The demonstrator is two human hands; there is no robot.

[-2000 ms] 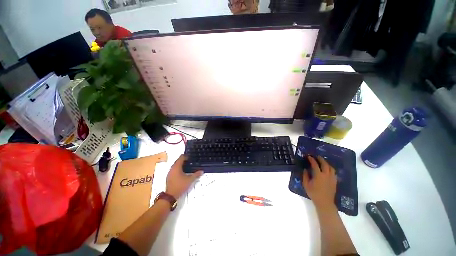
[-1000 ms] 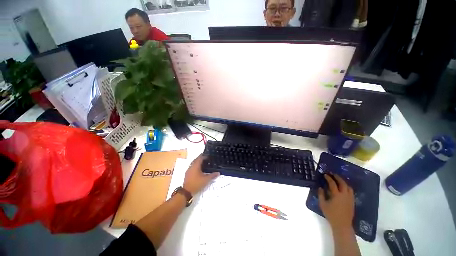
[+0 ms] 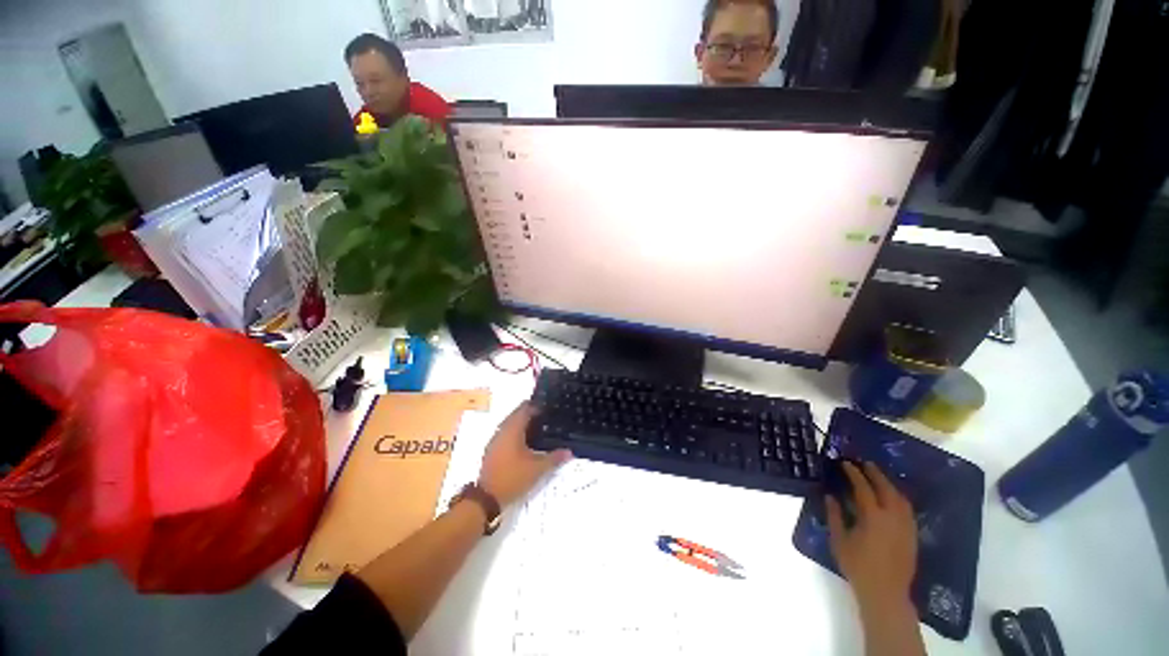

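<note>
My left hand [image 3: 519,451] rests at the left end of the black keyboard [image 3: 679,429], fingertips over its edge; whether they press keys cannot be told. My right hand [image 3: 877,528] is closed over the dark mouse [image 3: 841,490] on the dark blue mouse pad [image 3: 949,545]. The monitor [image 3: 692,237] shows a white window with small green marks at its right. White paper with faint lines [image 3: 577,564] lies under my left forearm. Orange-handled thread snips [image 3: 699,556] lie flat on it between my hands.
Left are a red plastic bag [image 3: 192,449], a kraft pad [image 3: 391,493], a blue tape dispenser [image 3: 409,364] and a plant [image 3: 404,231]. Right are a blue flask [image 3: 1083,446], a tin [image 3: 894,374], a tape roll [image 3: 951,400] and a stapler [image 3: 1028,633]. Two people sit opposite.
The view has turned left, so the desk items sit farther right in the picture. Both hands keep their places at the keyboard and mouse.
</note>
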